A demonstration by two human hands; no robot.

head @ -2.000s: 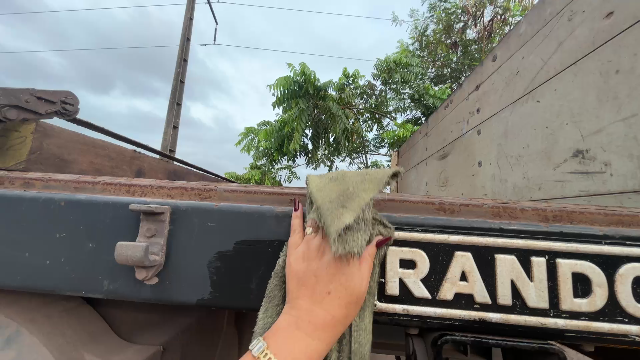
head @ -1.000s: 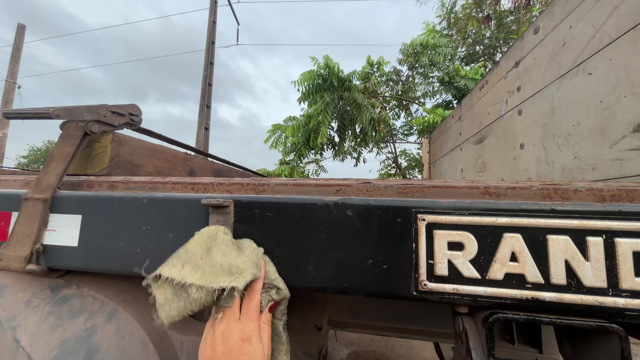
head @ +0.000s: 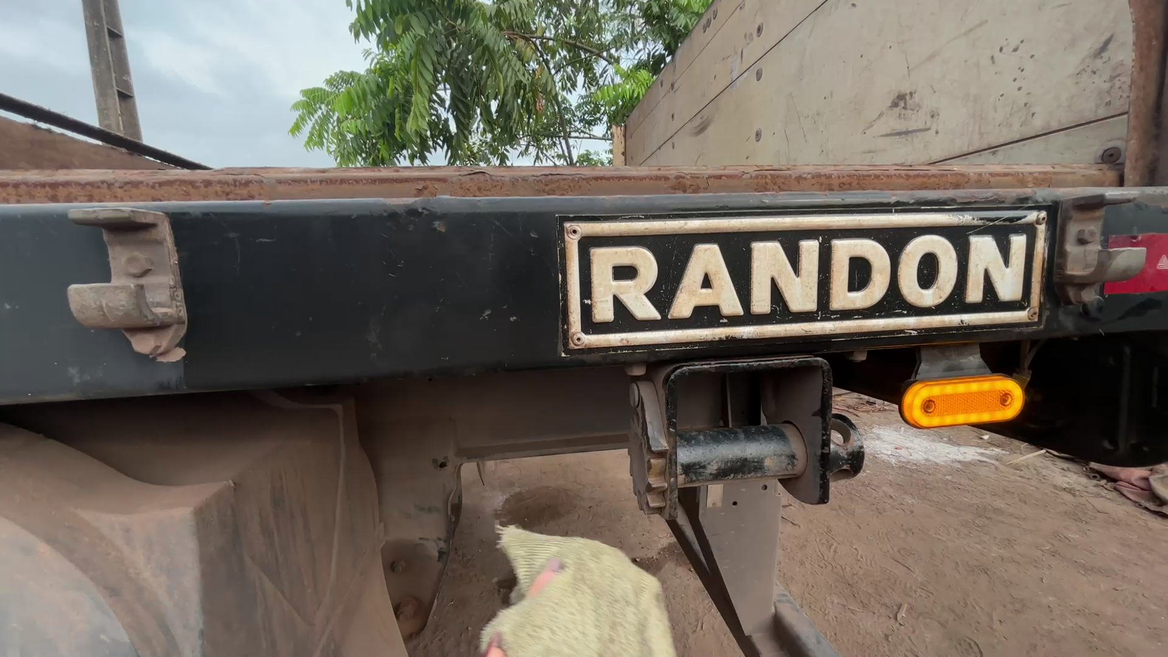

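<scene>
My left hand (head: 545, 580) is at the bottom centre, mostly hidden by the pale green cloth (head: 598, 607) it holds; only parts of its fingers show. Hand and cloth are below the black steel side rail (head: 365, 292) of a truck or trailer body, left of the ratchet strap winch (head: 744, 452). The rail carries a RANDON nameplate (head: 808, 278) with raised pale letters. A rusty metal bracket (head: 137, 278) is fixed to the rail at the left. My right hand is out of view.
A second bracket (head: 1086, 251) and a lit amber side marker lamp (head: 963, 401) are at the right. A dusty fender (head: 182, 511) fills the lower left. A rusty ledge (head: 456, 182) runs above the rail, with a wooden side panel (head: 912, 82) behind it. Bare dirt ground lies below.
My left hand, with the cloth, has come down from the rail; one second ago the cloth was against the rail at the bracket. The view has shifted right and down.
</scene>
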